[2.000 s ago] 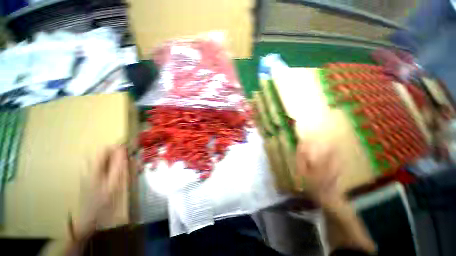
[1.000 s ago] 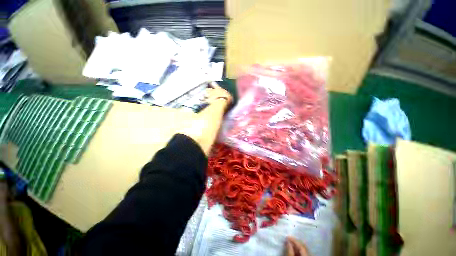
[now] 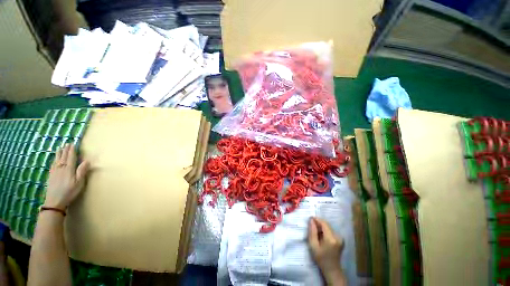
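Observation:
My left hand point(image 3: 66, 180) lies flat, thumb apart, at the edge of the rows of bare green bases point(image 3: 29, 167) on the left cardboard sheet point(image 3: 134, 184). Whether it grips a base cannot be told. My right hand point(image 3: 325, 246) is over the printed paper point(image 3: 288, 237), fingers curled; nothing shows in it, but its inner side is hidden. A tangled heap of red curved pieces point(image 3: 254, 176) lies between the boards. A clear plastic bag point(image 3: 285, 106) with red pieces lies behind it. Finished assemblies point(image 3: 495, 151) stand in rows on the right cardboard sheet point(image 3: 442, 195).
Stacked loaded boards point(image 3: 380, 190) stand right of the heap. Loose papers point(image 3: 134, 64) and a dark phone-like object showing a portrait point(image 3: 218, 94) lie behind. A blue crumpled item point(image 3: 387, 98) lies back right. A large cardboard piece point(image 3: 296, 25) stands behind the bag.
My left hand has moved from beside the loose papers back left to the green bases. The phone-like object now shows. My right hand is further into view. The camera view has shifted.

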